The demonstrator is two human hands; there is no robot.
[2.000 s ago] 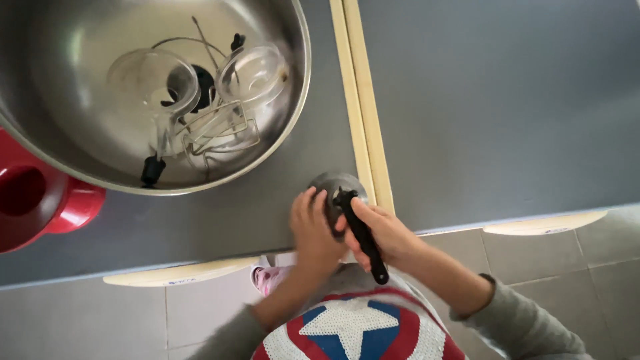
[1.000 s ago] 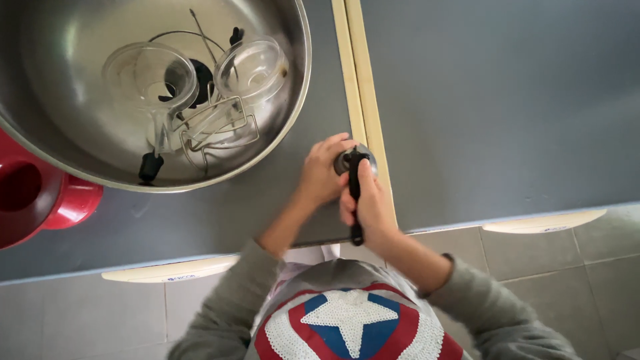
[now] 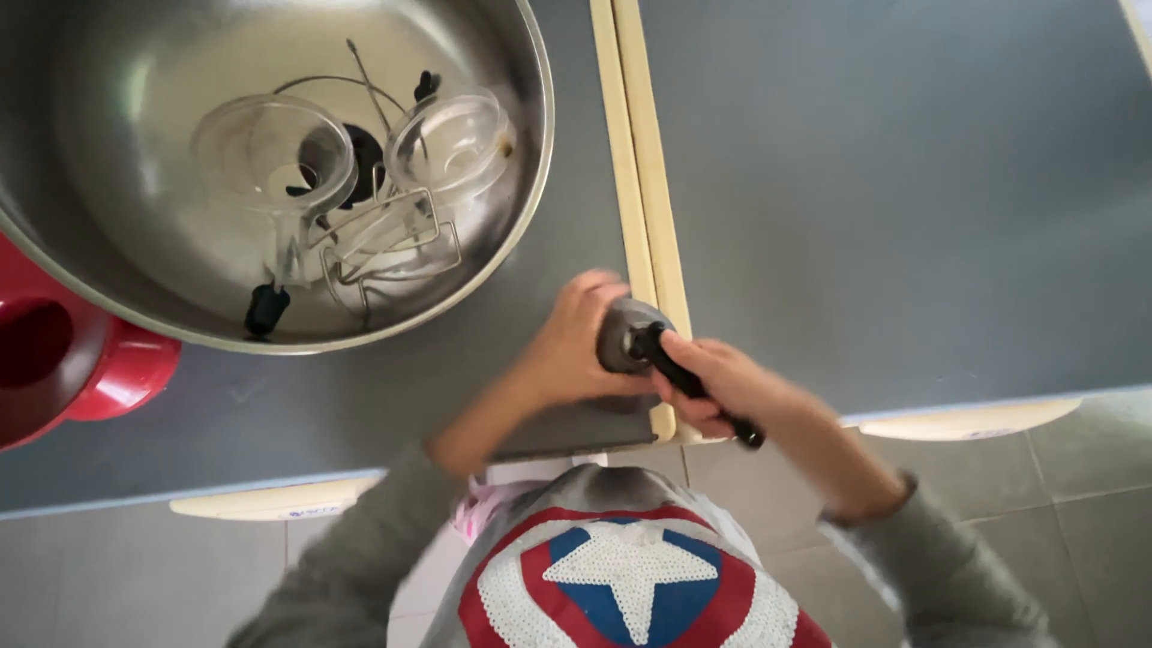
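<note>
A small round dark-grey container with a metallic centre (image 3: 623,337) stands at the table's front edge, beside the joint between two tabletops. My left hand (image 3: 580,346) is curled around its left and near sides. In my right hand (image 3: 724,387) is a black handle (image 3: 679,367), its upper end over the container's centre and its lower end pointing down to the right. It looks like the crank of a hand grinder, though blur hides how the two parts join.
A large steel bowl (image 3: 540,171) at the upper left holds clear plastic funnel-like cups (image 3: 279,153), bent wire pieces (image 3: 432,225) and black parts. A red plastic object (image 3: 126,369) lies left of it. Two pale wooden strips (image 3: 661,225) run between the grey tabletops (image 3: 882,198).
The black handle has swung from pointing nearly straight down to pointing down and right, and my right hand has moved with it. My left hand stays at the container.
</note>
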